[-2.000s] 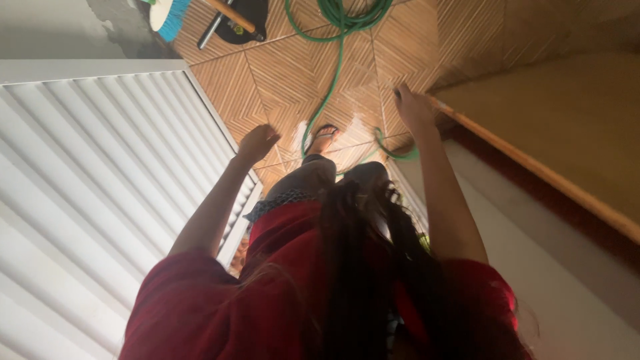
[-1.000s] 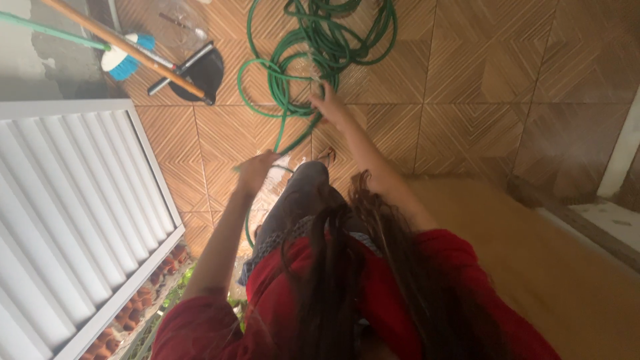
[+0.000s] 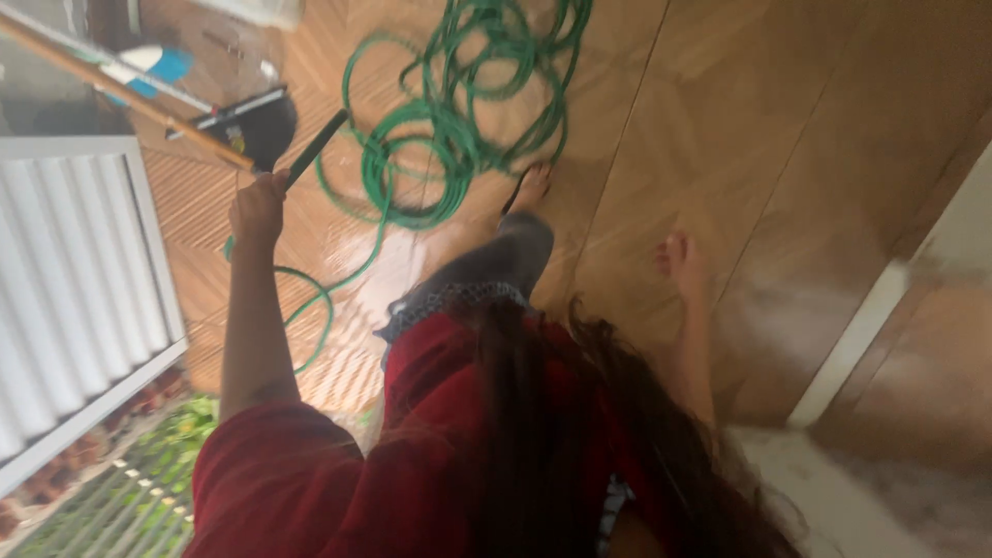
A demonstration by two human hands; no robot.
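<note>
My left hand (image 3: pixel 260 208) is closed around a dark green, stick-like piece (image 3: pixel 316 149), which points up and to the right; whether it is the hose's end I cannot tell. Loose coils of a green garden hose (image 3: pixel 418 163) lie on the tiled floor to the right of that hand, and a thinner loop of it runs down near my forearm. Well to the right, my right hand (image 3: pixel 682 260) hangs over the floor with its fingers somewhat apart and nothing in them. One bare foot in a sandal (image 3: pixel 532 186) stands at the lower edge of the coils.
A black dustpan (image 3: pixel 267 128), a wooden pole (image 3: pixel 124 91) and a blue and white brush head (image 3: pixel 151 70) are at the upper left. Below them is a white slatted shutter (image 3: pixel 77 294), with plants (image 3: pixel 182 434) beyond its edge. A pale sill (image 3: pixel 852 341) crosses the right side.
My right hand was at the hose coils a second ago and is now away to the right, holding nothing. My left hand now holds the dark green piece upward. The view has shifted.
</note>
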